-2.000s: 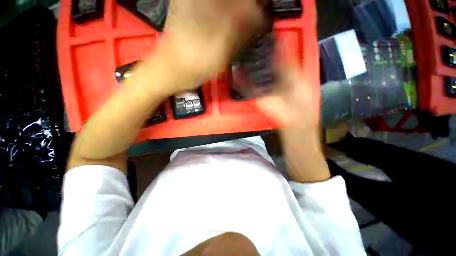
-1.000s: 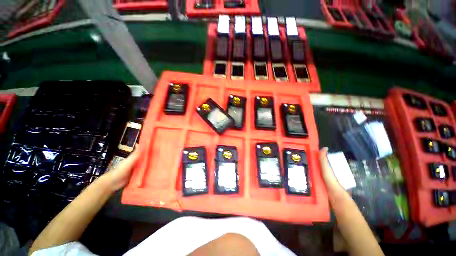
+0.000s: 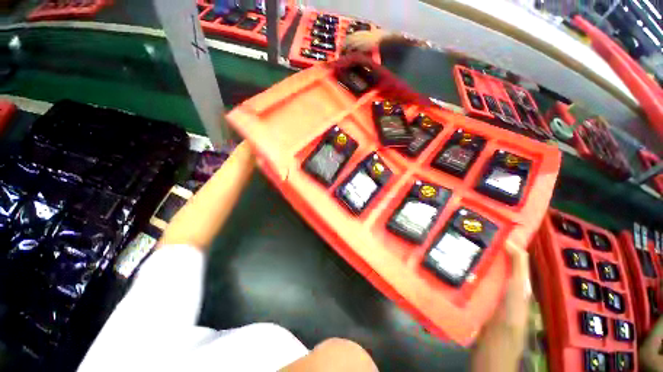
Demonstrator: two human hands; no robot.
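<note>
A red phone tray [image 3: 294,120] is held tilted and turned above the dark bench, its near right corner lowest in the picture. Closed black flip phones [image 3: 458,247] with gold round marks lie in its pockets. One phone [image 3: 392,123] sits askew against its neighbour. The pocket at the tray's far left is empty. My left hand [image 3: 236,163] is at the tray's left edge, its fingers hidden by the tray. My right hand [image 3: 512,290] is blurred and holds the tray's right edge.
A glossy black wrapped mass [image 3: 87,189] lies at left, with an open phone [image 3: 173,205] beside it. Phone trays [image 3: 552,290] stand at right. More trays [image 3: 501,102] lie across the line. A grey post [image 3: 190,65] rises at back. Another person's hand [image 3: 361,42] is at a far tray.
The tray has turned clockwise and been raised away from the near bench edge, both hands moving with it. Dark bench now shows beneath it. The view has swung, showing more of the line at right.
</note>
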